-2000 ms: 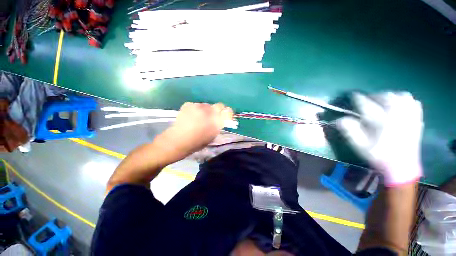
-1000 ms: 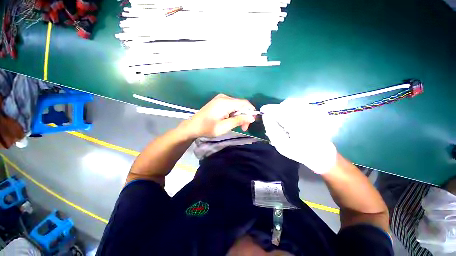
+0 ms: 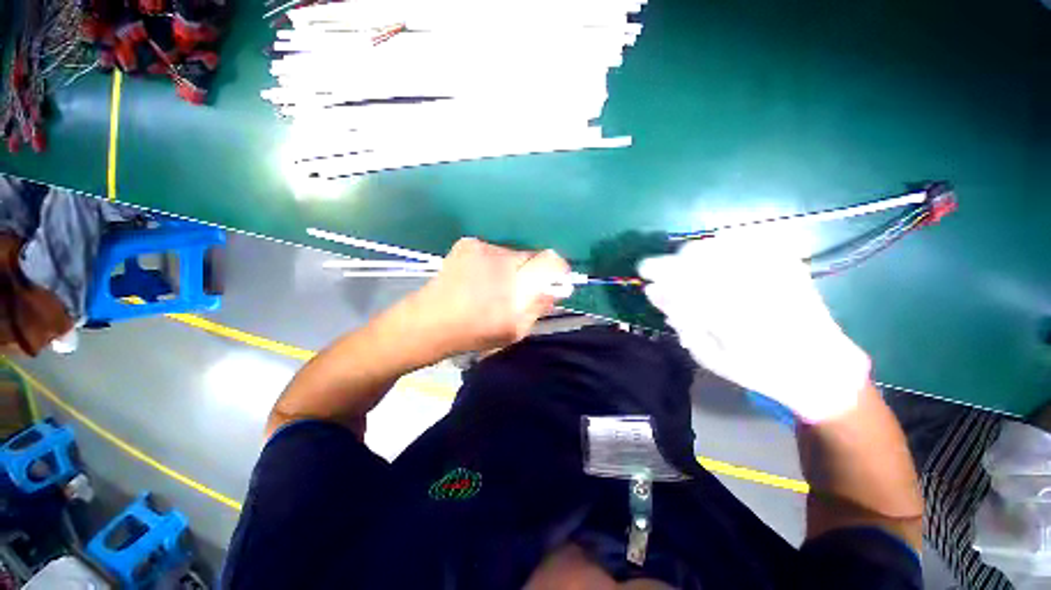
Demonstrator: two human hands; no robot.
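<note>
My bare left hand (image 3: 496, 288) is shut on a few white sleeving tubes (image 3: 375, 244), their loose ends pointing left over the bench edge. My gloved right hand (image 3: 743, 311) grips the wires of a harness (image 3: 859, 254). Thin wires run from the glove's fingertips to a tube end at my left fingertips; whether they are inside it is too small to tell. The red-and-black connector (image 3: 939, 204) lies to the right, with one white-sleeved leg and some uncovered thin wires running back to the glove.
A wide pile of white sleeving (image 3: 450, 87) lies on the green bench (image 3: 761, 115). Red-and-black connectors with wires (image 3: 150, 40) lie at far left. A blue stool (image 3: 156, 271) stands beyond the bench edge, beside a person's sleeve. Striped cloth shows at lower right.
Over two seconds my right hand moved left towards my left hand, and the connector came into view. In the last second the hands moved slightly apart, showing wires between them.
</note>
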